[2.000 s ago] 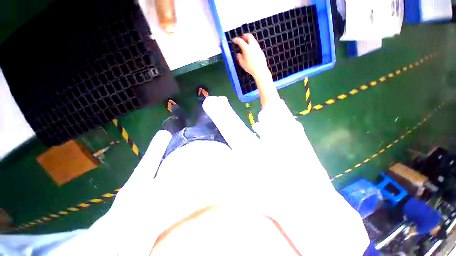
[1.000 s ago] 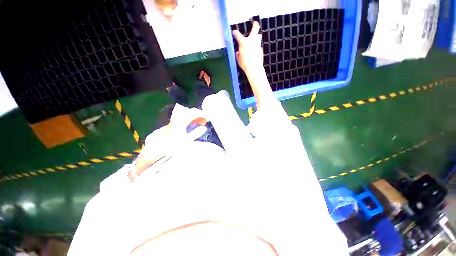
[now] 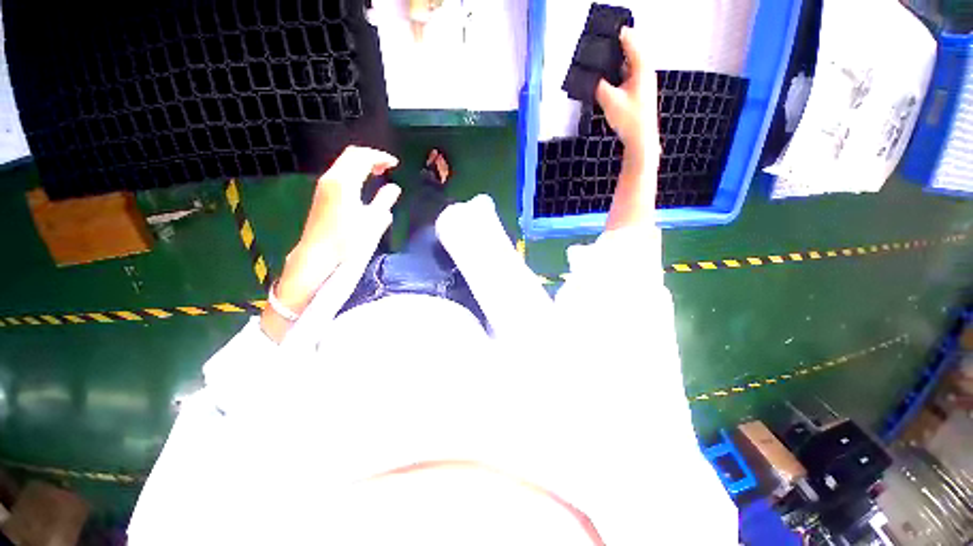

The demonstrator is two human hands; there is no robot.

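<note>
My right hand (image 3: 632, 101) grips a short block of black housings (image 3: 600, 53) above the blue crate (image 3: 683, 220). Below it, more black housings (image 3: 699, 128) lie packed in a grid in the crate, with bare white liner (image 3: 694, 37) behind them. My left hand (image 3: 347, 197) is in front of the near right corner of the layout board (image 3: 371, 96), fingers curled and apart. A dark patch shows between its fingers and looks like the background. A wide grid of black housings (image 3: 203, 85) covers the board.
White bench paper (image 3: 453, 80) lies between board and crate. A tan object (image 3: 425, 9) is partly cut off by the top edge. A printed white sheet (image 3: 854, 107) and a second blue crate (image 3: 950, 117) are at the right. A brown box (image 3: 91, 229) is below the board.
My right hand has lifted a block of housings from the crate's left side, leaving white liner there. My left hand has moved up from my lap towards the board. The view has shifted.
</note>
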